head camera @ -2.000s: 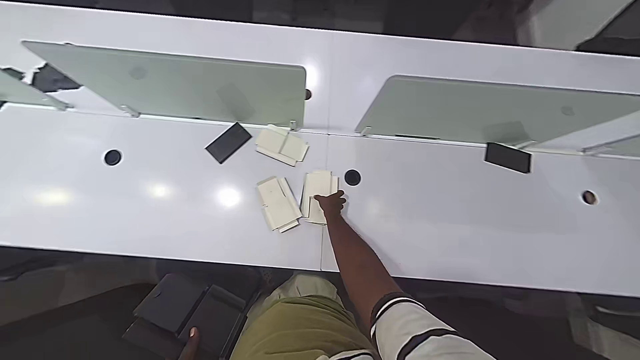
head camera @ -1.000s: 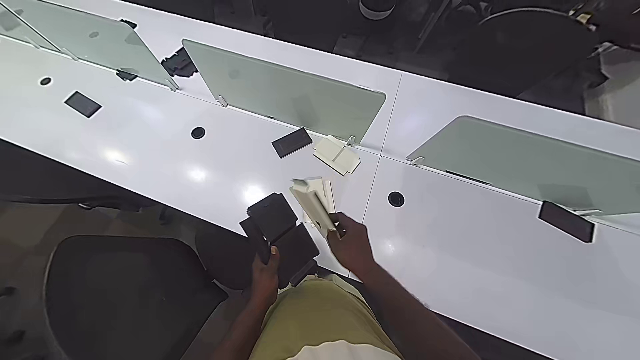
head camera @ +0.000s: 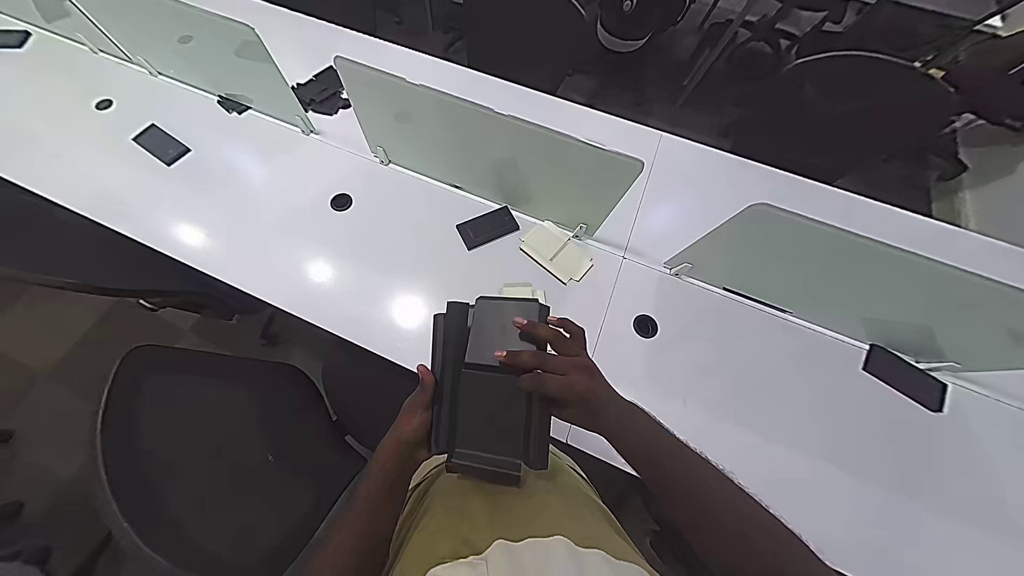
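Black folded cardboard pieces [head camera: 490, 408], like flattened small boxes, are held upright above my lap at the desk's front edge. My left hand [head camera: 418, 412] grips their left side, thumb up along the edge. My right hand [head camera: 560, 372] lies over their upper right part, with its fingers spread across the front; whether it grips them is unclear. Just behind their top edge, part of a cream cardboard piece [head camera: 524, 291] shows on the desk. Farther back lie more cream flat pieces [head camera: 556, 251] beside a flat black rectangular piece [head camera: 488, 228].
Frosted glass dividers [head camera: 496, 144] run along the white desk [head camera: 264, 256]. Round black cable grommets [head camera: 646, 326] are set in it. Other dark rectangular items [head camera: 905, 378] lie right and left [head camera: 162, 145]. Dark crumpled items [head camera: 322, 90] sit between dividers. A black chair [head camera: 216, 456] stands front left.
My right hand has left the cream pieces it held up a second ago and is now at the black pieces. My left hand has brought the black pieces in front of my lap. The view has shifted.
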